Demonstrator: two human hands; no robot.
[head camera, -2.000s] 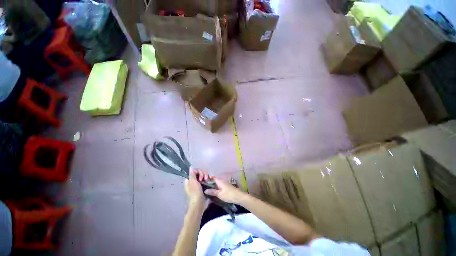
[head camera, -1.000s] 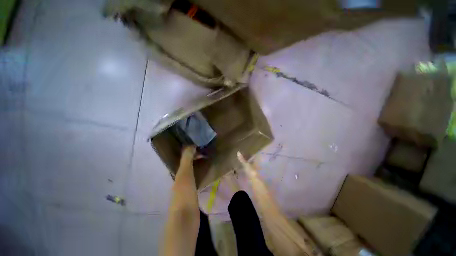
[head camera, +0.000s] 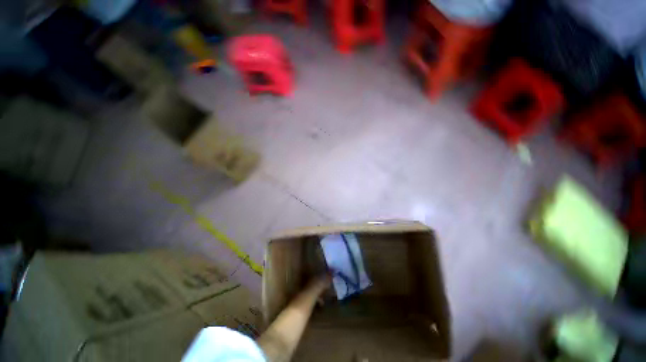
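An open tan carton (head camera: 418, 283) stands in front of me at the bottom centre, its inside dark. A pale white-blue packet or paper with a dark line across it (head camera: 346, 265) is inside, near the left wall. My left hand (head camera: 322, 281) reaches into the carton at the packet's left edge. It is blurred and its fingers are partly hidden in shadow, so its grip cannot be made out. My right hand is not in view.
Tan cartons with dark print (head camera: 127, 300) lie at the lower left, beside a yellow floor line (head camera: 212, 230). Another open carton (head camera: 223, 152) is farther off. Red stools (head camera: 520, 102) stand along the top and right. A yellow-green bundle (head camera: 581, 233) lies at right.
The view has swung round, with stools now at the top and right. My hands held dark looped strips earlier; these are no longer distinct. My right hand has left the picture.
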